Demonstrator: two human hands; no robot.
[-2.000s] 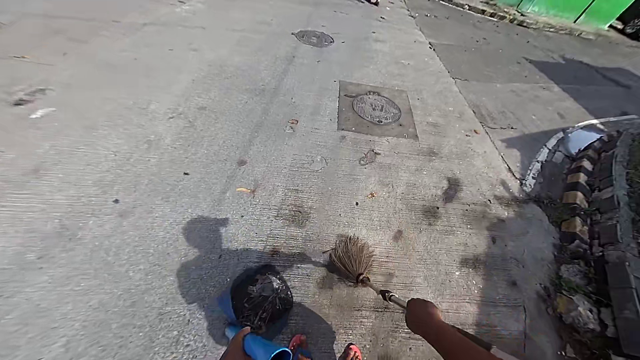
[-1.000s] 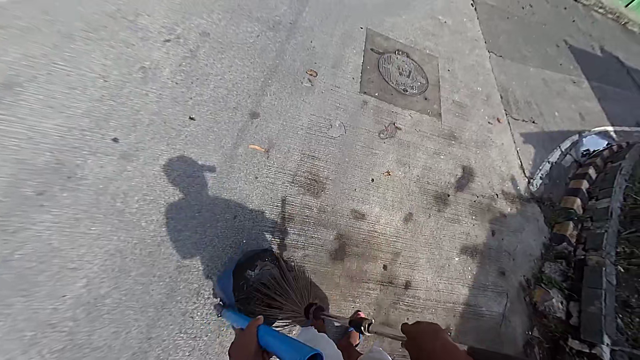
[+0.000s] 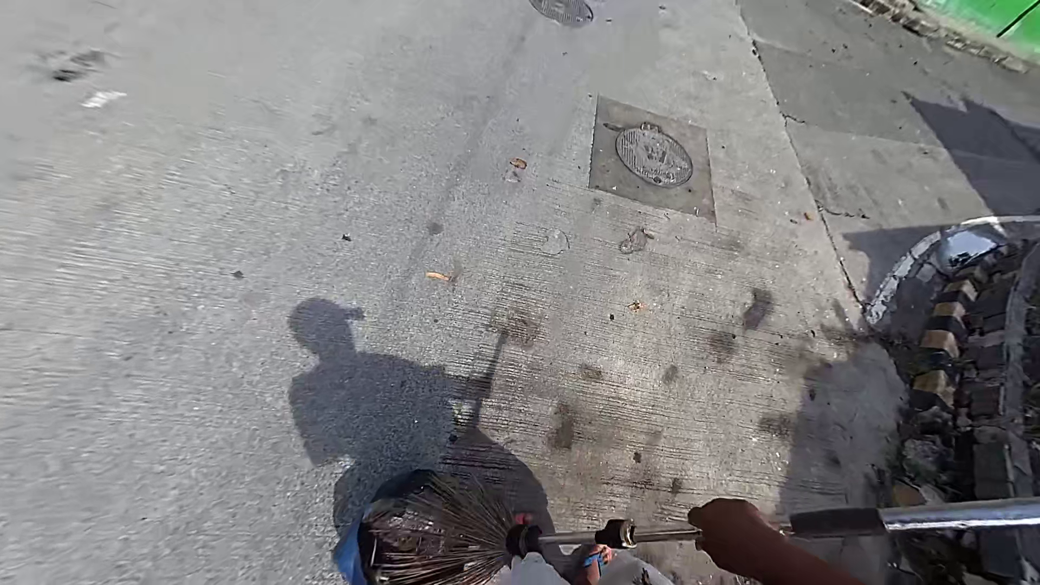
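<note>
My right hand (image 3: pixel 735 532), at the lower right, is closed around the metal handle of a stick broom (image 3: pixel 443 532). The broom lies nearly level, its stiff bristles pointing left over the mouth of a blue container with a dark lining (image 3: pixel 351 552) at the bottom edge. How deep the bristles reach cannot be told. My left hand is below the picture. Part of a sandalled foot (image 3: pixel 595 561) shows under the handle.
Concrete pavement holds a round manhole cover (image 3: pixel 653 156), a dry leaf (image 3: pixel 439 277) and small litter. At right runs a curb of painted blocks (image 3: pixel 938 349) with rubble beside it. A green wall (image 3: pixel 987 24) stands at the upper right.
The broom head was on the pavement two seconds ago, then came left to the container, where it still is. My left hand, earlier on the blue tube, has left the view.
</note>
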